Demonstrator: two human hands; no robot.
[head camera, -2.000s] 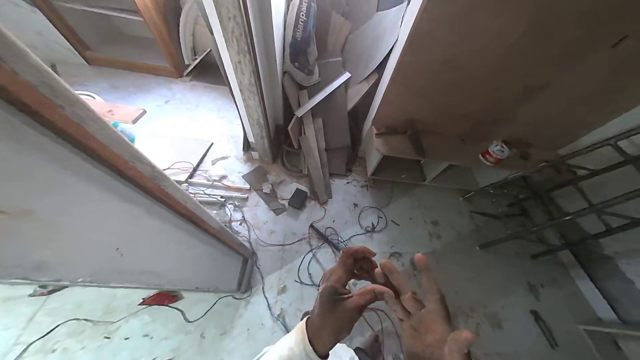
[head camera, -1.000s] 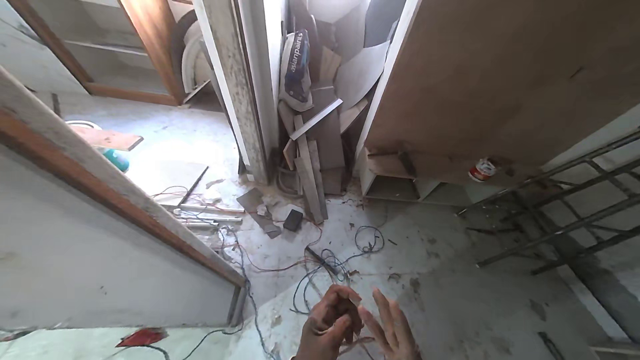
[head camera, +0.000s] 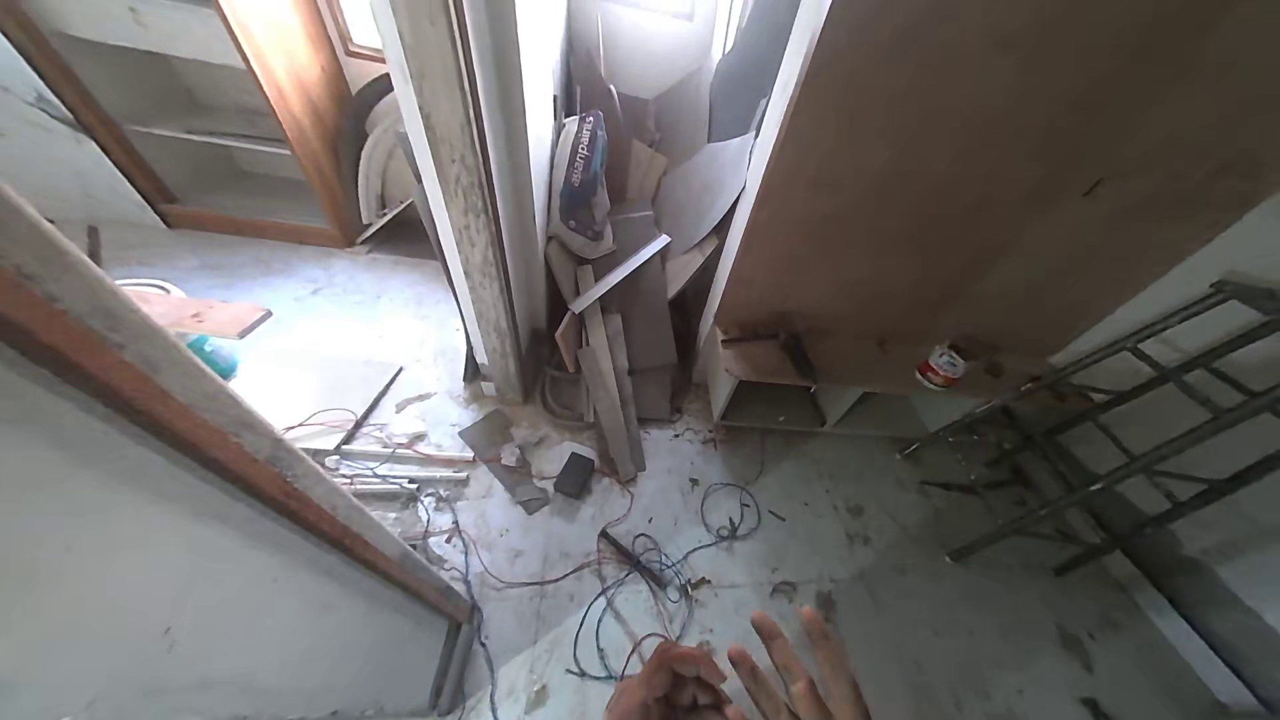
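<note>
At the bottom edge of the head view, my left hand (head camera: 672, 684) has its fingers curled inward, and nothing shows clearly between them. Close to its right, my right hand (head camera: 797, 668) is raised with its fingers apart and nothing in it. The lower parts of both hands are cut off by the frame. Just beyond them on the floor lie loops of thin electrical wire (head camera: 690, 585), with a dark rod (head camera: 632, 558) across them. A small black box (head camera: 575, 474) sits farther off beside broken flat pieces (head camera: 505, 460).
Wood offcuts (head camera: 603, 385) and a paint-brand sack (head camera: 583, 185) fill a narrow recess. A metal ladder (head camera: 1130, 430) leans at the right. A small tub (head camera: 942, 367) stands on a low cabinet's ledge (head camera: 850, 365). A door frame edge (head camera: 300, 470) crosses the left side.
Both hands have moved lower in the view and are now partly cut off. The view has shifted somewhat. My right hand's fingers stay spread.
</note>
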